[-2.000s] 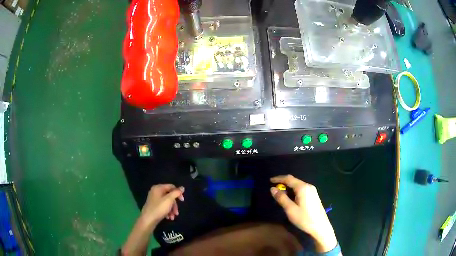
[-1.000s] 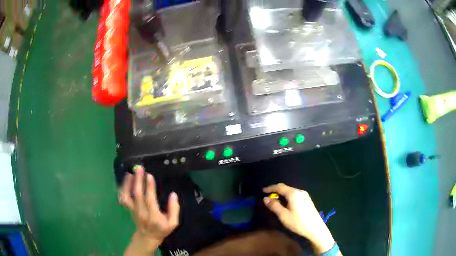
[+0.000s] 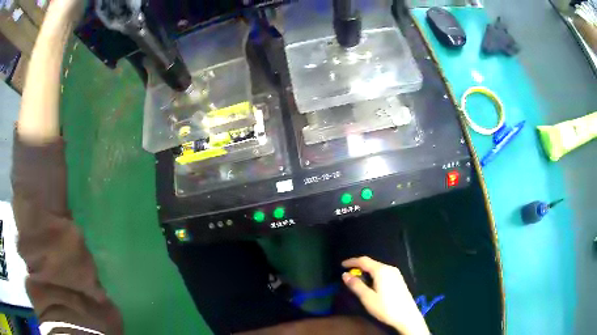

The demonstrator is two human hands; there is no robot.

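My right hand (image 3: 386, 294) is low in front of the fixture, its fingers closed on a small yellow-ended tool (image 3: 355, 271). My left forearm (image 3: 40, 98) reaches up the left side; the hand is cut off by the top edge. The black test fixture (image 3: 314, 180) has two stations. In the left one, a circuit board (image 3: 203, 147) with yellow parts lies below a tilted clear pressure plate (image 3: 163, 118), which stands raised off it. The right plate (image 3: 353, 72) is also raised, over a station with no board visible.
On the teal mat (image 3: 530, 275) at the right are a mouse (image 3: 446, 27), a dark cloth (image 3: 500, 38), a tape roll (image 3: 499, 118), a blue marker-like item (image 3: 503, 142), a lime-green bar (image 3: 568, 136) and a dark bottle (image 3: 535, 211). The red switch (image 3: 453, 178) is on the front panel.
My left hand has left the front panel's left end and gone up past the top edge. The left plate has lifted off the board, and the red handle is out of view. The camera view has shifted.
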